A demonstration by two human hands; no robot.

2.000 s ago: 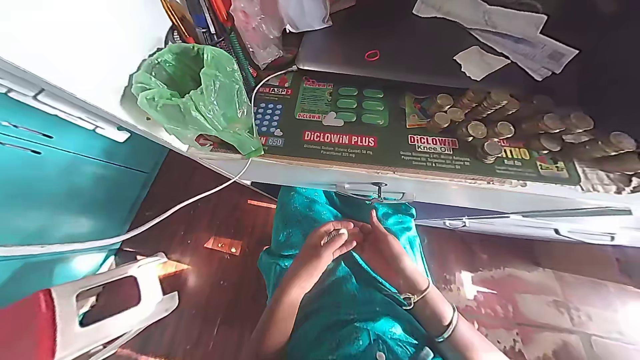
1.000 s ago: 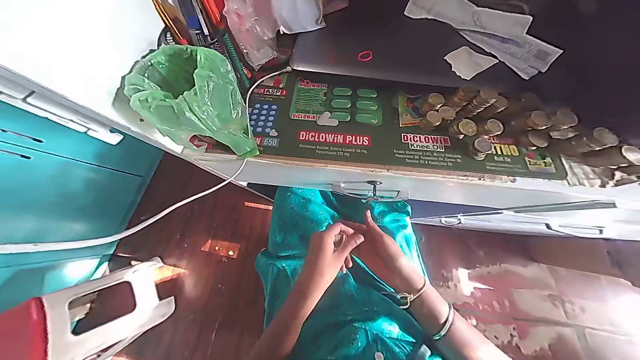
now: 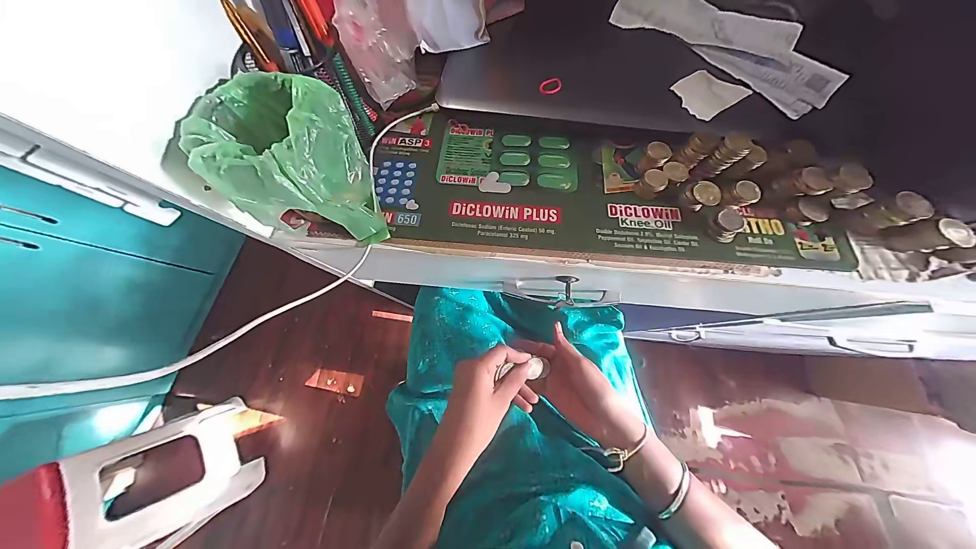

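Observation:
Over my lap in teal cloth, my left hand (image 3: 496, 381) pinches coins (image 3: 534, 368) between thumb and fingers; how many coins is unclear. Beside it, my right hand (image 3: 583, 389) is cupped with the thumb raised, its fingers partly hidden behind the coins and my left hand. It wears bangles at the wrist. Whether the right hand holds anything cannot be told. Several stacks of coins (image 3: 730, 223) stand or lean on the printed desk mat (image 3: 503, 248) above. A green plastic bag (image 3: 282, 152) sits open at the desk's left.
A laptop (image 3: 503, 84) lies behind the mat, with a pink rubber band (image 3: 550, 86) and paper slips (image 3: 709, 95) on or near it. Pens stand in a mesh holder (image 3: 244, 61). A white cable (image 3: 282, 309) hangs over the edge. The drawer handle (image 3: 564, 292) is above my lap.
My hands stay together over my lap. The left fingers have shifted, and the coins between them now show clearly.

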